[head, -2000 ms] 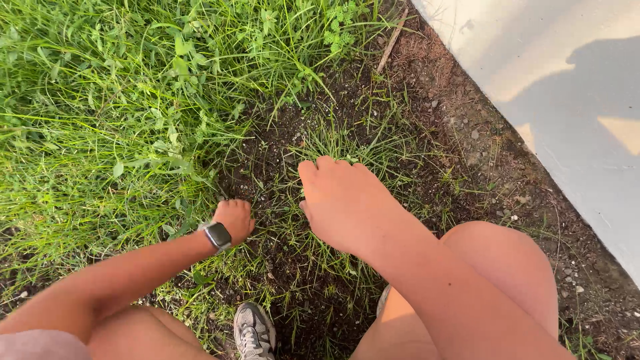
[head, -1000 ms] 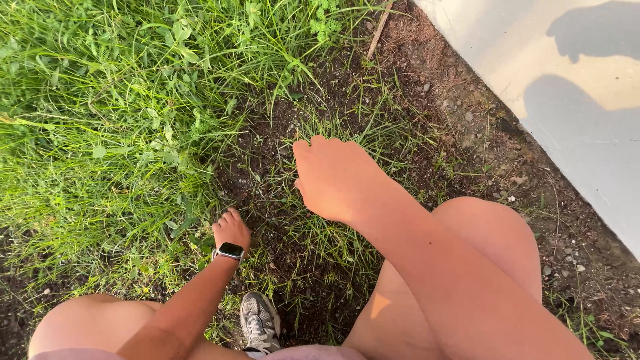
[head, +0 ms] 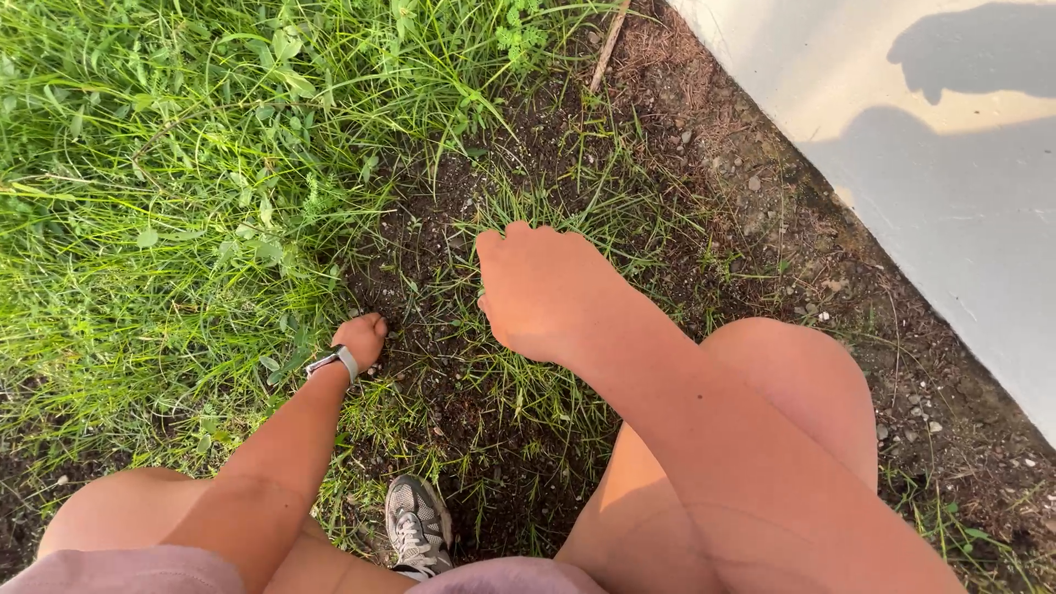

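My left hand (head: 361,340), with a watch (head: 332,360) on its wrist, is low over dark soil at the edge of tall green grass (head: 272,206). Its fingers are curled, and whether they hold anything is hidden. My right hand (head: 536,289) is closer to the camera, back of the hand up and fingers bent, over a low tuft of grass (head: 569,206). The hand hides its own fingertips, so any grip on the blades does not show. Short grass sprigs (head: 528,396) grow from the soil between the hands and below them.
A pale wall or slab (head: 949,214) runs diagonally along the right, with shadows on it. Pebbly bare soil (head: 759,190) borders it. A dry stick (head: 610,45) lies at the top. My sneaker (head: 417,524) and bent knees (head: 800,379) are at the bottom.
My left hand's fingers, spread somewhat a second ago, are now curled in, and its wrist has turned. The right hand stays over the grass tuft.
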